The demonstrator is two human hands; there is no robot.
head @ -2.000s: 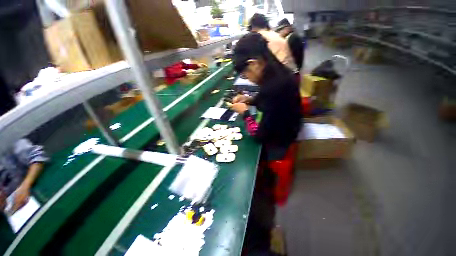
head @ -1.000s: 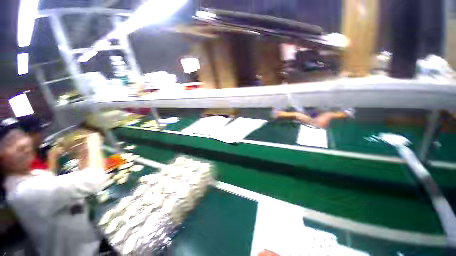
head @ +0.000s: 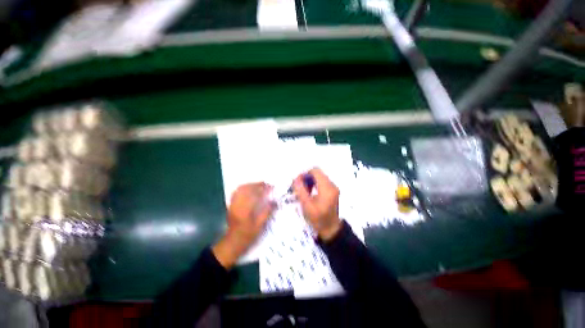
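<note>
White label sheets (head: 301,256) with rows of small dark marks lie in front of me, overlapping plain white paper (head: 237,144). My right hand (head: 319,200) is over the sheets, shut on a dark blue pen-like tool (head: 309,182). My left hand (head: 248,211) is just left of it, fingertips close together near the tool's end. A tiny pale piece may be between the fingertips; blur hides whether my left hand holds it.
Blister trays (head: 58,198) with cream housings stand at left. Right of the sheets lie white scraps (head: 381,192), a yellow-and-black tool (head: 403,197), a clear bubble-wrap sheet (head: 448,168) and cream housings (head: 523,163). A metal post (head: 426,83) crosses the conveyor. A neighbour's dark sleeve (head: 571,166) is at far right.
The view has swung from the right side, across to the left, and down to the bench in front. Both my hands and the blue tool now show over the sheets.
</note>
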